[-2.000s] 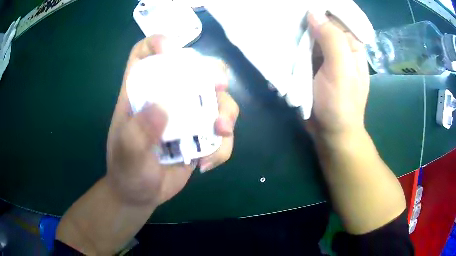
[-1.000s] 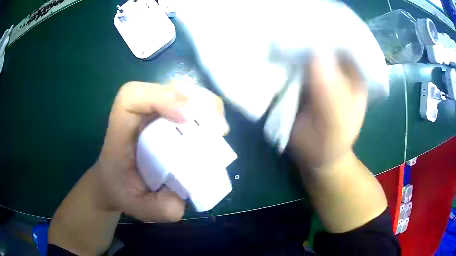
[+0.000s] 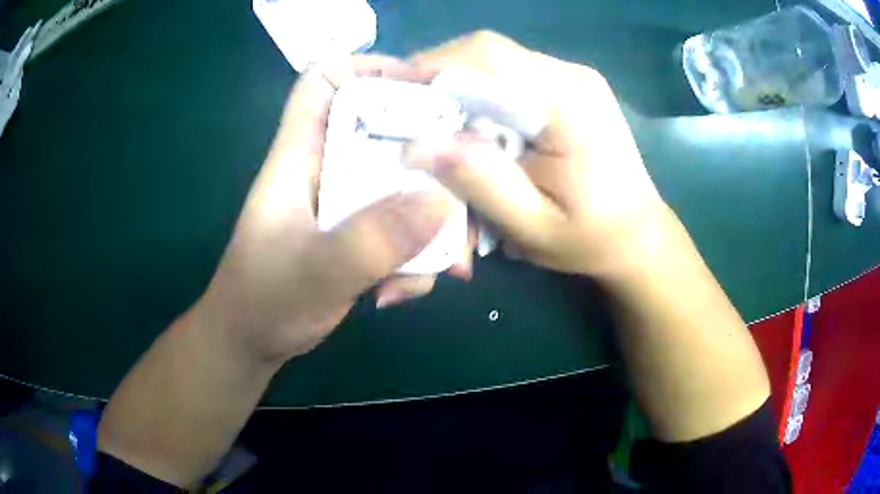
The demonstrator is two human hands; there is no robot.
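Observation:
My left hand [image 3: 289,232] grips a white travel adapter [image 3: 362,178] above the dark green worktop, with the thumb across its face. A raised white bar shows near the adapter's top edge. My right hand [image 3: 579,164] is at the adapter's right side, its thumb or a finger on the face near the bar. Crumpled white material, which looks like the wiping cloth [image 3: 492,96], is bunched in my right hand, blurred and partly hidden by the fingers. A second white adapter [image 3: 318,29] lies on the worktop beyond my left hand, cut off by the top edge.
A clear plastic bottle [image 3: 767,63] lies or stands at the upper right. More white adapters [image 3: 851,188] are at the far right. A tiny pale ring [image 3: 493,315] lies near the front edge. A red bin [image 3: 839,386] with small pale parts is at lower right.
My right hand has moved left onto the adapter. The cloth, spread wide before, is now bunched small. My left hand has raised the adapter away from the front edge and turned it.

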